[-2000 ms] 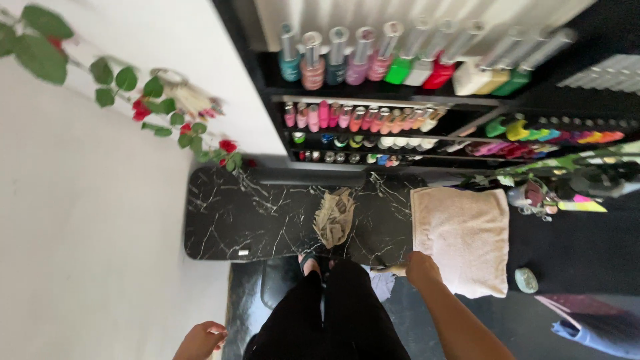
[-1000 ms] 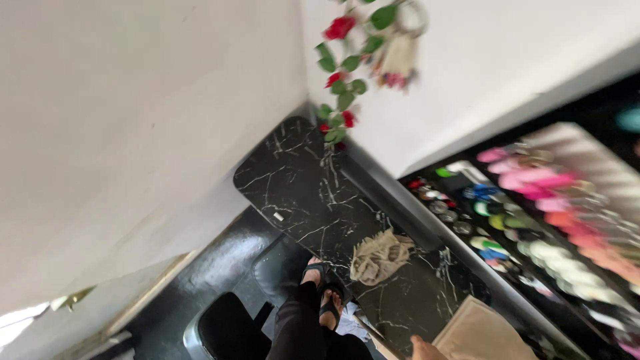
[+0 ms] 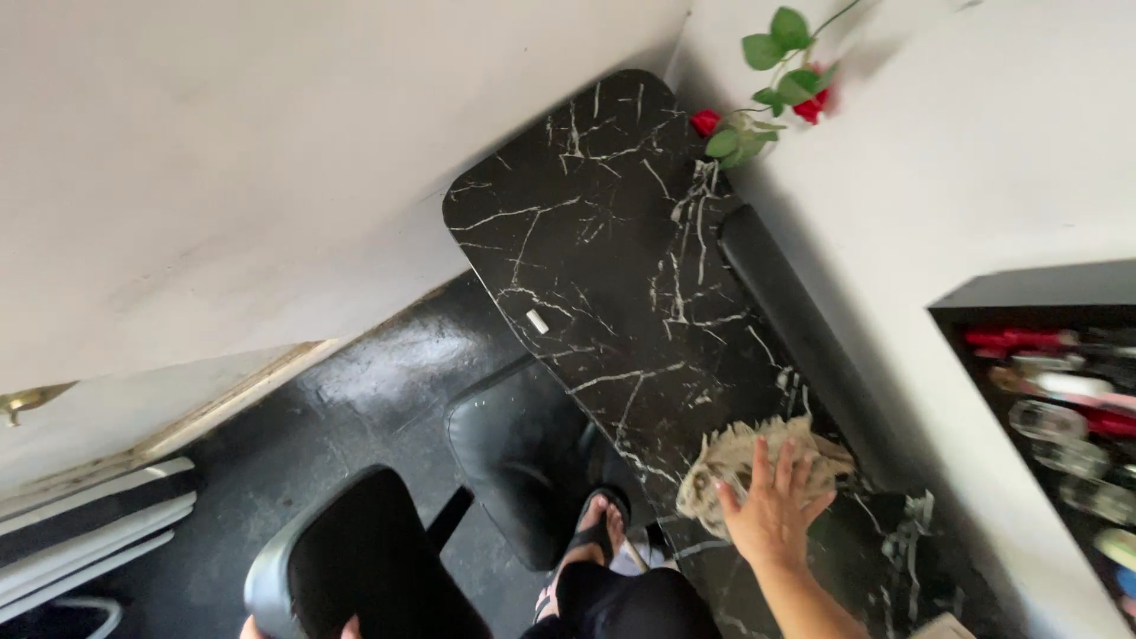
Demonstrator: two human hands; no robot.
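My right hand (image 3: 774, 506) lies with fingers spread on a crumpled beige cloth (image 3: 732, 453), which rests on the black marble-patterned table (image 3: 612, 266). At the bottom left my left hand (image 3: 256, 628) grips the top of a black chair's backrest (image 3: 364, 559); only some fingertips show at its two sides. A small white piece (image 3: 537, 321) sits near the table's near edge.
A black padded chair seat (image 3: 524, 453) is partly under the table. A black cushioned bar (image 3: 790, 328) runs along the wall side. Nail polish shelves (image 3: 1003, 302) hang at right, artificial roses (image 3: 809, 98) above. My sandalled foot (image 3: 603, 524) is below.
My right hand has left the tool it held near the towel and is now on the cloth. My left hand has come onto the chair back. The view has swung toward the table's corner.
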